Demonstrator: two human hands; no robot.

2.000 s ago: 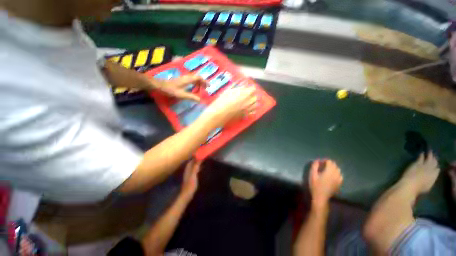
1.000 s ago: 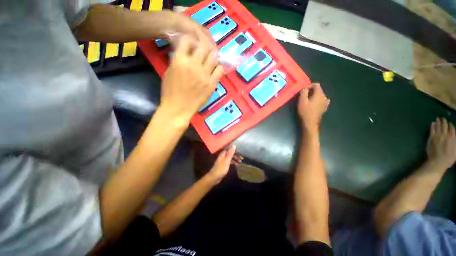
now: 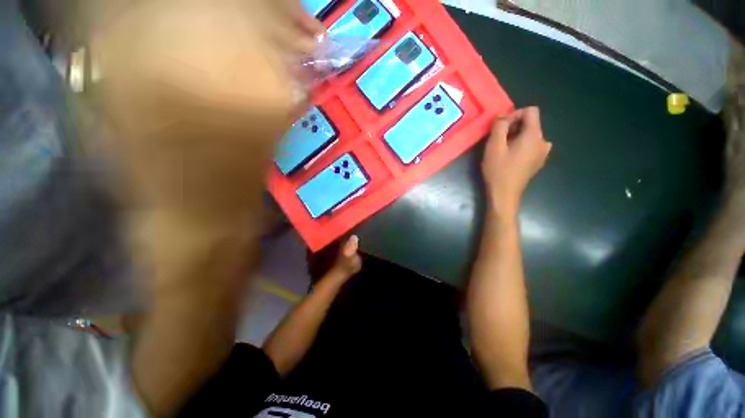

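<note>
A red phone tray [image 3: 482,90] lies tilted in front of me, holding several light-blue smartphones [image 3: 422,124] in pockets, cameras up. Two phones have a dark square over the camera area. My right hand [image 3: 516,155] is at the tray's right corner, fingers curled onto its edge. My left hand [image 3: 349,258] is just below the near edge, thumb up; its other fingers are hidden, and whether it touches the tray is unclear. Another person's blurred arm [image 3: 196,122] covers the tray's left part. Crinkly clear film [image 3: 339,53] is by that person's fingers.
The dark-green bench [image 3: 572,220] runs under the tray. A small yellow piece [image 3: 677,103] lies at its back right, near a pale board [image 3: 645,49]. Another person's forearm [image 3: 694,277] rests at the right. A person in grey clothing leans in from the left.
The other person's arm has swung closer across the left of the view. My right hand has come from the bench to the tray's corner. The tray appears larger and nearer.
</note>
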